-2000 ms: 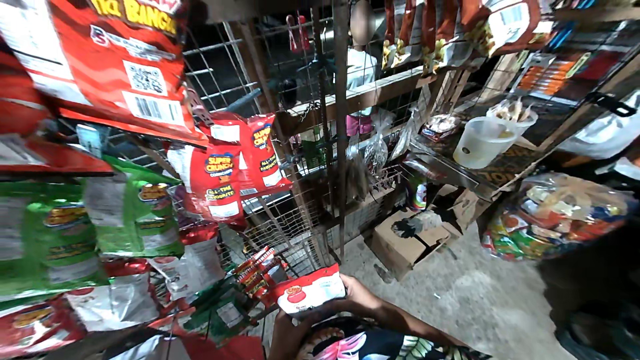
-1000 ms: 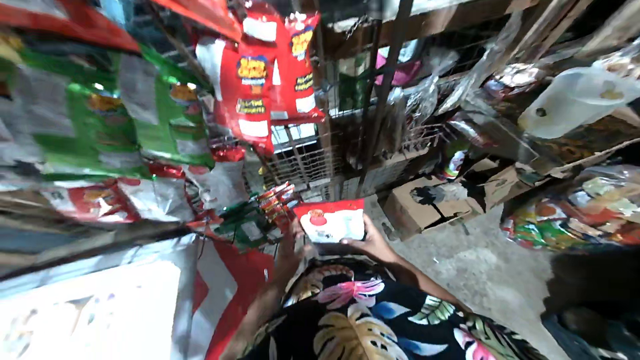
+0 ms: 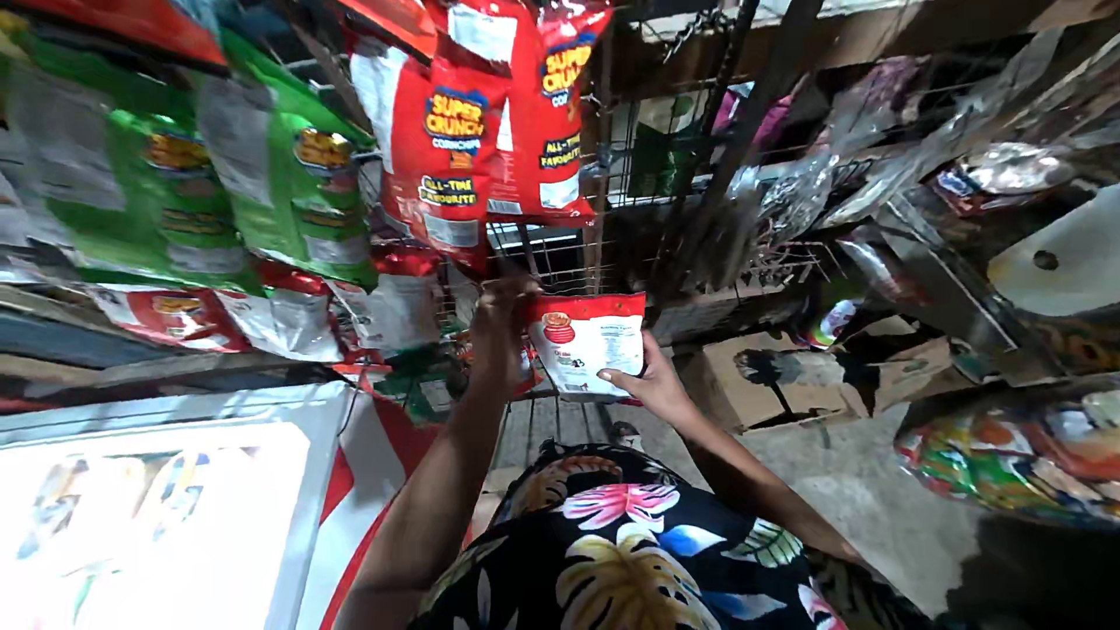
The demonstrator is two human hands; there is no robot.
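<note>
A red and white snack packet is held in front of my body, its printed back facing up. My right hand grips its right edge, the thumb lying on the lower front. My left hand is raised beside the packet's upper left corner, blurred; whether its fingers touch the packet or something behind it cannot be told. Just above hang red corn chip bags. Green snack bags hang farther left, with red and white packets below them.
A white-framed lit case stands at lower left. On the right are an open cardboard box on the floor, a clear bag of colourful packets and a white plastic container. Wire mesh runs behind the hanging bags.
My left hand has risen from the packet's lower left side to its upper left corner. My right hand still holds the packet. The view has swung left and down since the first frame.
</note>
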